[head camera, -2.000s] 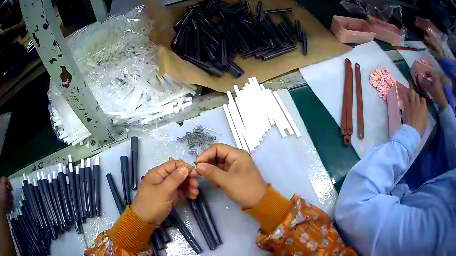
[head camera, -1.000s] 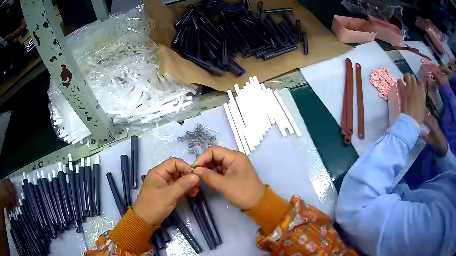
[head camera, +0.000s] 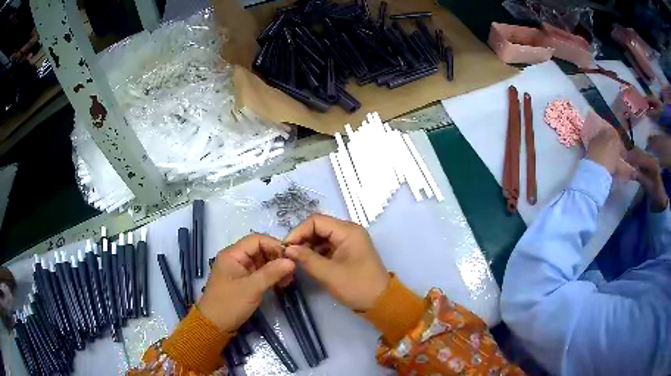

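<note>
My left hand (head camera: 246, 279) and my right hand (head camera: 335, 257) meet fingertip to fingertip at the middle of the work sheet. Between them they pinch a tiny metal fitting (head camera: 285, 247), mostly hidden by the fingers. More small grey metal fittings (head camera: 293, 203) lie scattered just behind my hands. Loose dark sleeves (head camera: 300, 323) lie under and in front of my hands, partly covered by them. Other loose dark sleeves (head camera: 198, 239) lie left of my left hand. A fan of white rods (head camera: 374, 172) lies behind and right of my right hand.
Filled sleeves (head camera: 88, 286) with white tips stand in a dense row at left. Behind are a chipped metal post (head camera: 96, 110), a clear bag (head camera: 176, 110) of white rods and black sleeves (head camera: 338, 51) on brown paper (head camera: 471, 66). At right, a person's blue sleeve (head camera: 563, 257) and brown straps (head camera: 513, 147).
My hands have shifted only slightly, with fingertips still together. The neighbour's hands and blue sleeve at right have moved around the pink piece.
</note>
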